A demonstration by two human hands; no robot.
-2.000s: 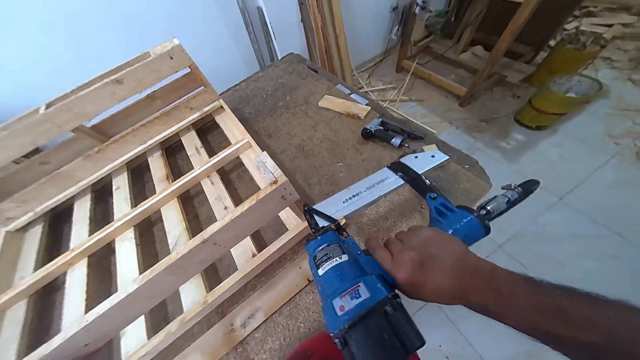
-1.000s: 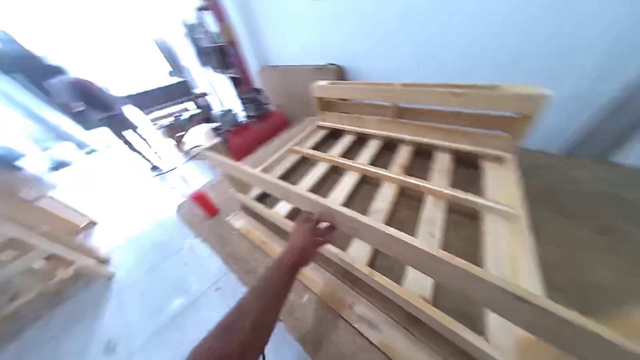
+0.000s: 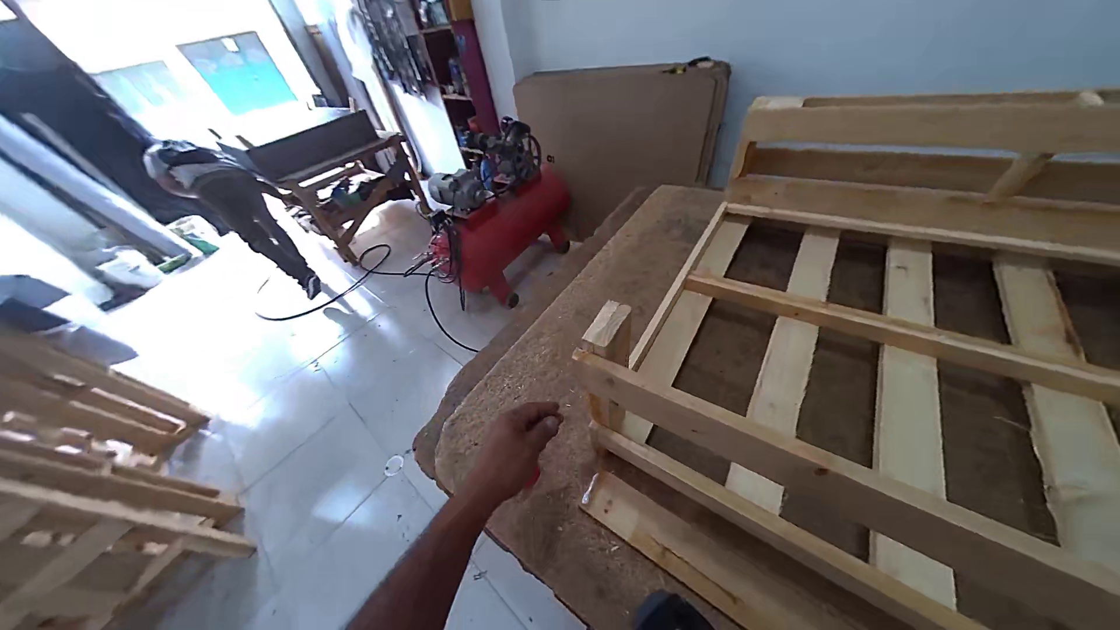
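My left hand (image 3: 516,446) is over the worktable near its left edge, fingers curled. A small red object (image 3: 533,478) shows beneath its palm; whether the hand grips it or only covers it is unclear. Just right of the hand lies the slatted wooden frame (image 3: 814,446), with a short upright wooden block (image 3: 607,337) at its near left corner. A board (image 3: 656,534) lies along the frame's lower side. At the bottom edge shows part of a dark object (image 3: 669,612), too cropped to identify. My right hand is out of view.
The particle-board worktable (image 3: 525,376) ends beside my forearm. A red air compressor (image 3: 512,227) with black hoses stands on the tiled floor. Slatted wooden pieces (image 3: 114,472) are at the left. A person (image 3: 236,197) bends by a wooden stand (image 3: 337,210). Brown panels (image 3: 617,131) lean on the wall.
The view has swung left from the table end with the nail guns. My left hand has left the frame's front rail and is by the red object, which lay uncovered a second ago.
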